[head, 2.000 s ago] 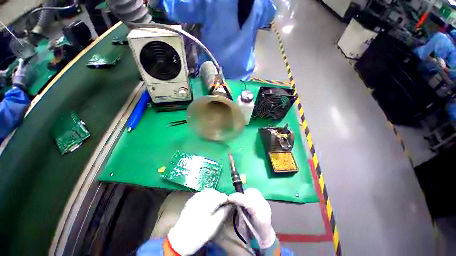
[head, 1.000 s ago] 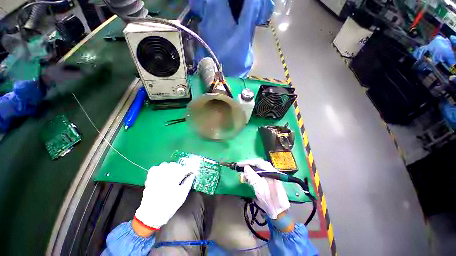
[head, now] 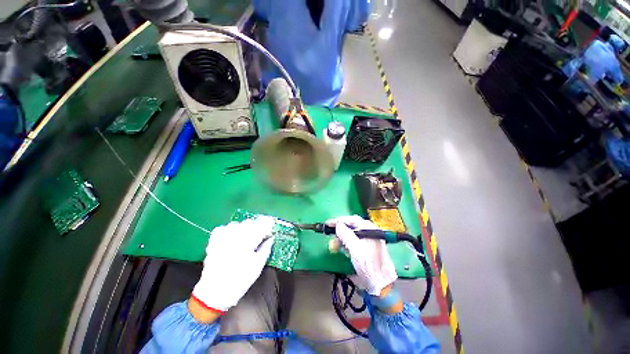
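Note:
A green circuit board (head: 284, 250) lies on the green mat in front of me, its left part hidden under my left hand. My left hand (head: 237, 261), in a white glove with an orange-red cuff, holds a thin solder wire (head: 166, 206) that trails up and left over the belt. My right hand (head: 366, 254), in a white glove, holds a soldering iron (head: 390, 236) with its tip pointing left at the board's upper edge. Whether the tip touches the board cannot be told.
A fume hood (head: 293, 162), white blower (head: 209, 83), white bottle (head: 335, 142) and black fan (head: 373, 140) stand behind. The iron stand (head: 378, 191) is right, tweezers (head: 237, 169) and blue stick (head: 179, 152) left. The conveyor belt (head: 103, 176) carries boards. A person (head: 304, 52) is beyond.
From two seconds ago, my hands have parted; the left now holds solder wire over the board, and the iron has swung to point left. Boards on the belt have shifted.

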